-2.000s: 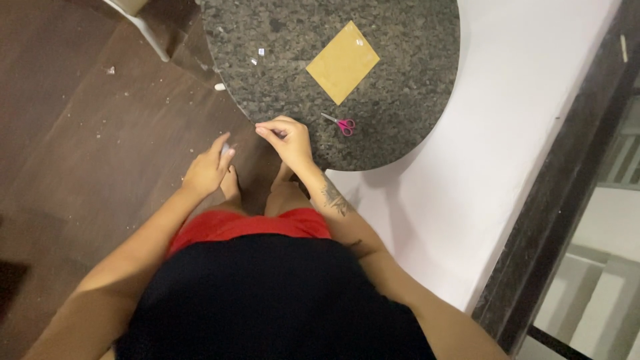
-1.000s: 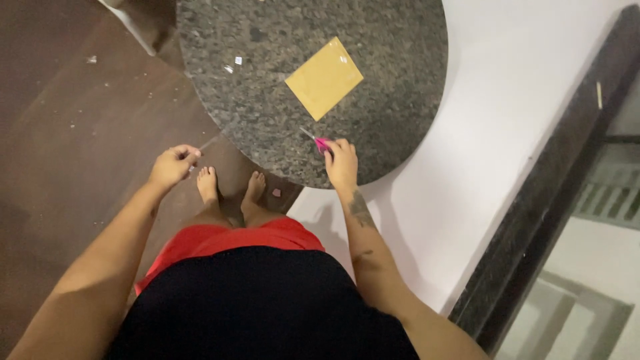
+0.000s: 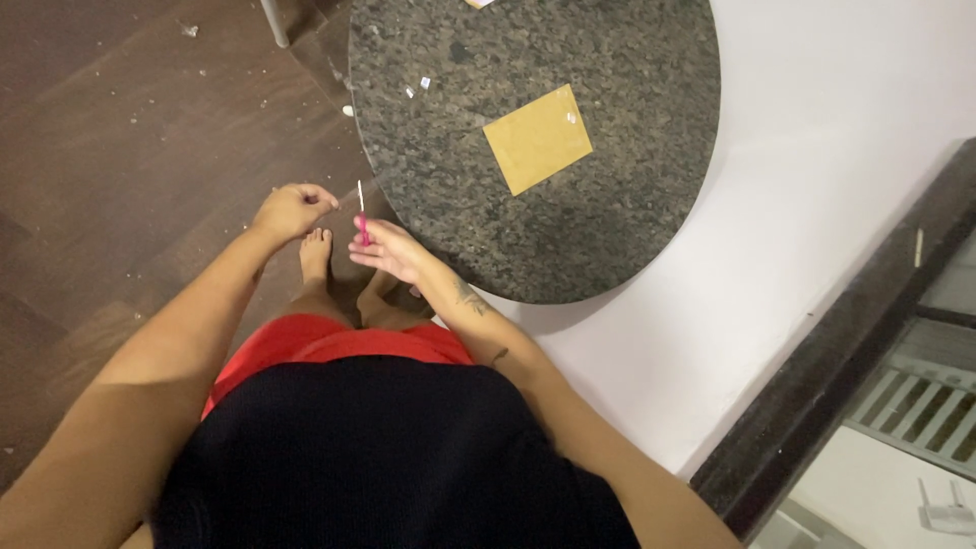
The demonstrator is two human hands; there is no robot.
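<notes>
My right hand [image 3: 387,248] holds small pink-handled scissors [image 3: 362,217] beside the round table's left edge, the blades pointing away from me. To their left, my left hand [image 3: 296,209] has thumb and fingertips pinched on a thin clear strip, which looks like tape and shows only faintly between the hand and the table edge. On the dark speckled stone tabletop [image 3: 534,252] lies a yellow padded-type envelope [image 3: 538,141] with small clear or white bits near its upper right corner. Two small white pieces [image 3: 425,82] lie left of it.
A white object [image 3: 348,110] is at the table's left rim. Part of a paper item [image 3: 479,3] shows at the top edge. A metal furniture leg [image 3: 276,27] stands on the dark floor, where small debris is scattered. A white wall and a dark ledge [image 3: 831,351] run along the right.
The scissors lay on the table at first; my right hand took hold of them and has brought them left, off the tabletop, close to my left hand.
</notes>
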